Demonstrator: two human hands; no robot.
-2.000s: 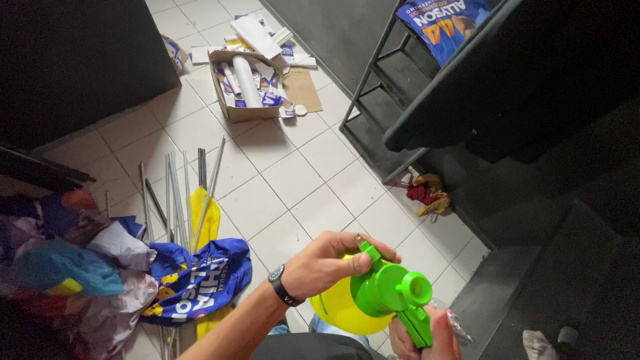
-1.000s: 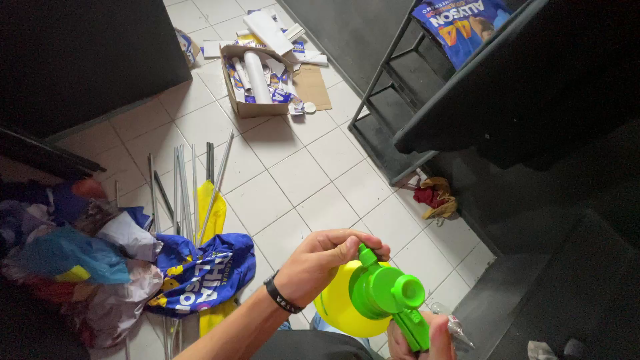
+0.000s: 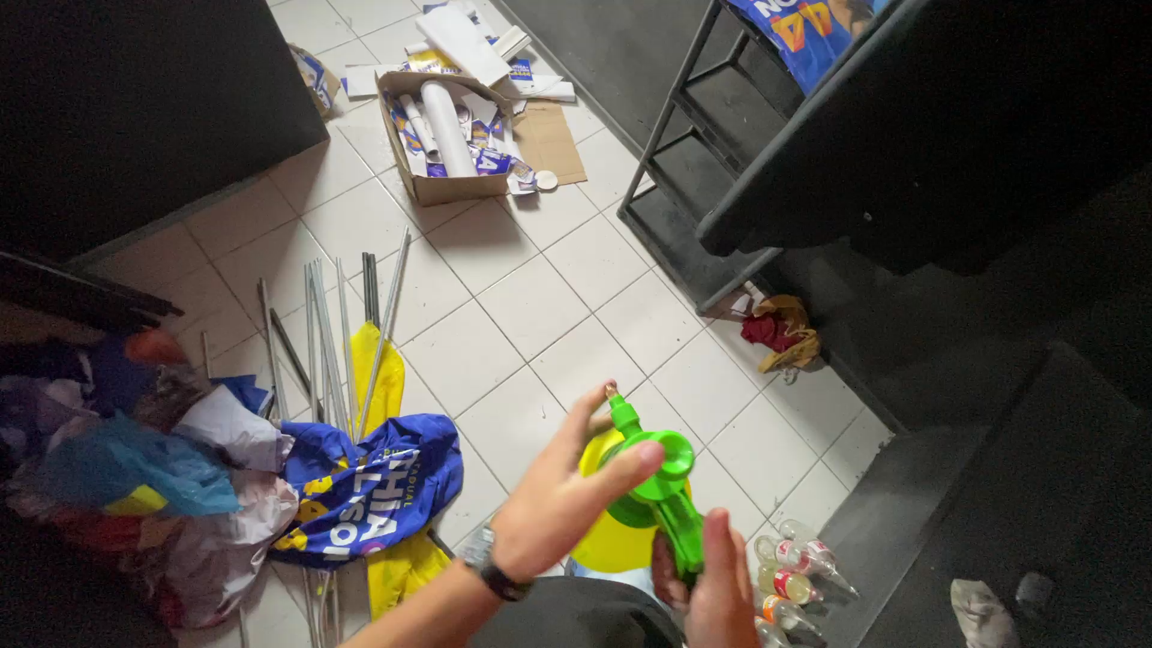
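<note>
A pump sprayer with a green head (image 3: 661, 472) and a yellow tank (image 3: 612, 540) is held over my lap. My left hand (image 3: 571, 490), with a dark band and a watch at the wrist, lies over the sprayer's top; its thumb touches the green head and its fingers are near the nozzle (image 3: 614, 392). My right hand (image 3: 711, 576) is wrapped around the green handle (image 3: 679, 531), with the fingers partly hidden behind it.
A cardboard box (image 3: 459, 189) of paper rolls stands on the tiles. Metal rods (image 3: 324, 342), a blue printed banner (image 3: 387, 495) and crumpled plastic (image 3: 135, 468) lie left. Right are a black metal shelf frame (image 3: 693, 153), cloths (image 3: 783, 333) and several bottles (image 3: 792, 585).
My left hand has shifted its hold, its thumb now on the green top. The sprayer has turned, its nozzle now showing past my left fingers. The view has moved, showing more bottles at the right.
</note>
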